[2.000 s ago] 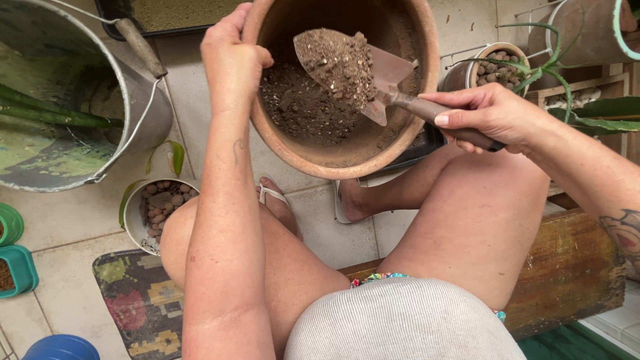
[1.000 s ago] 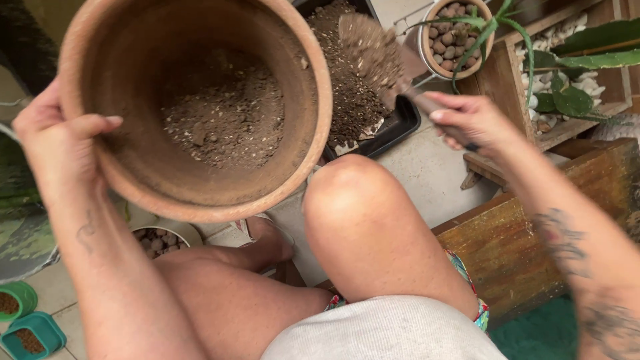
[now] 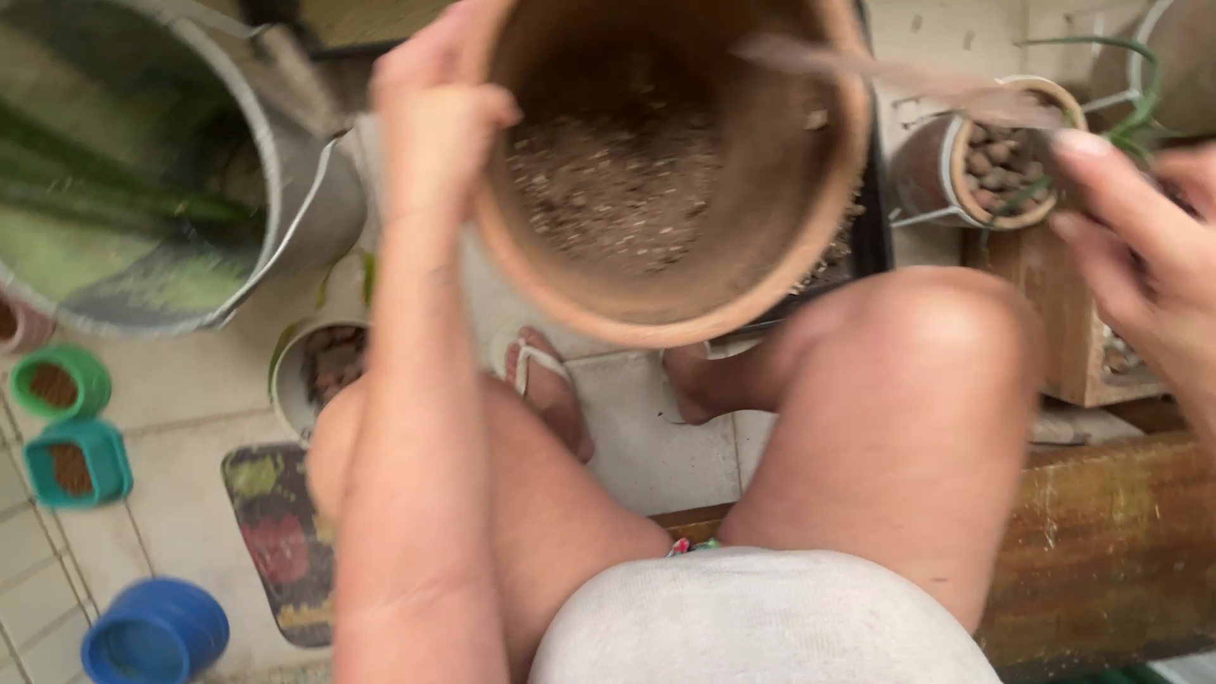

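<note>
My left hand [image 3: 442,123] grips the rim of a large terracotta pot [image 3: 655,328], its thumb over the edge. The pot is tipped so its mouth faces me, with loose brown soil [image 3: 617,199] flecked with pale bits inside. At the right, my right hand [image 3: 1140,228] is closed around the handle of a garden trowel [image 3: 912,81]. The trowel is motion-blurred; its blade end reaches over the pot's right rim, and whether it carries soil cannot be told. Part of a black tray [image 3: 869,237] holding soil shows behind the pot.
A metal bucket [image 3: 323,223] with a plant stands at upper left, a small pot of clay pebbles [image 3: 290,366] below it. Green [image 3: 95,380], teal [image 3: 119,461] and blue [image 3: 180,617] containers sit at left. Another pebble pot [image 3: 921,171] and a wooden crate [image 3: 1035,332] are at right.
One second ago the trowel held soil above the black tray; now it reaches back over the pot. The pot's soil is lower than two seconds ago. The view has swung noticeably.
</note>
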